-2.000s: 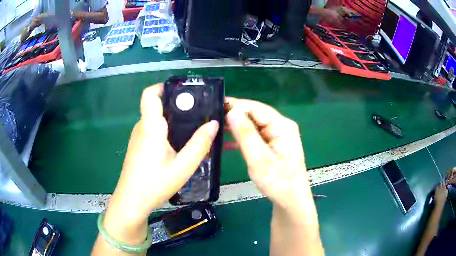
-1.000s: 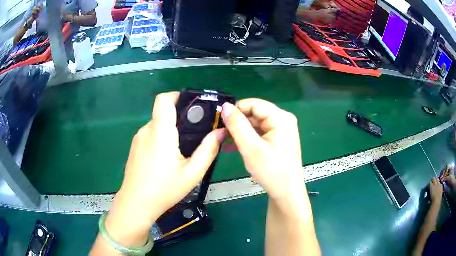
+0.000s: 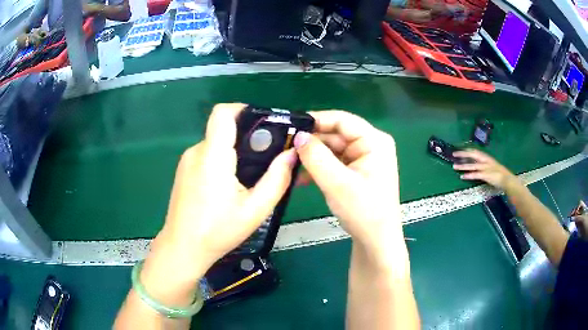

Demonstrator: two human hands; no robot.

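A black phone housing (image 3: 256, 164) with a round silver disc near its top end is held upright, tilted slightly. My left hand (image 3: 222, 184) grips it from the left, thumb across its front. My right hand (image 3: 354, 171) is at its top right corner, thumb and fingers pinching the edge beside the orange flex strip (image 3: 290, 138). A thin red wire curves by the disc, and a pale strip crosses the top edge. Whether a small part is between the right fingertips cannot be told. Another housing (image 3: 242, 278) lies on the bench below my hands.
Another housing (image 3: 51, 304) lies at the lower left. A worn metal rail (image 3: 438, 209) divides bench and green belt (image 3: 129, 167). On the right, another person's hand (image 3: 480, 169) touches a phone (image 3: 441, 149); a second phone (image 3: 482, 131) and a slab (image 3: 507, 227) lie near. Red trays (image 3: 445, 76) stand behind.
The housing has tilted clockwise since the oldest frame, and my right fingers have moved onto its top right corner. Another person's arm has reached over the belt at right, and another phone shows there.
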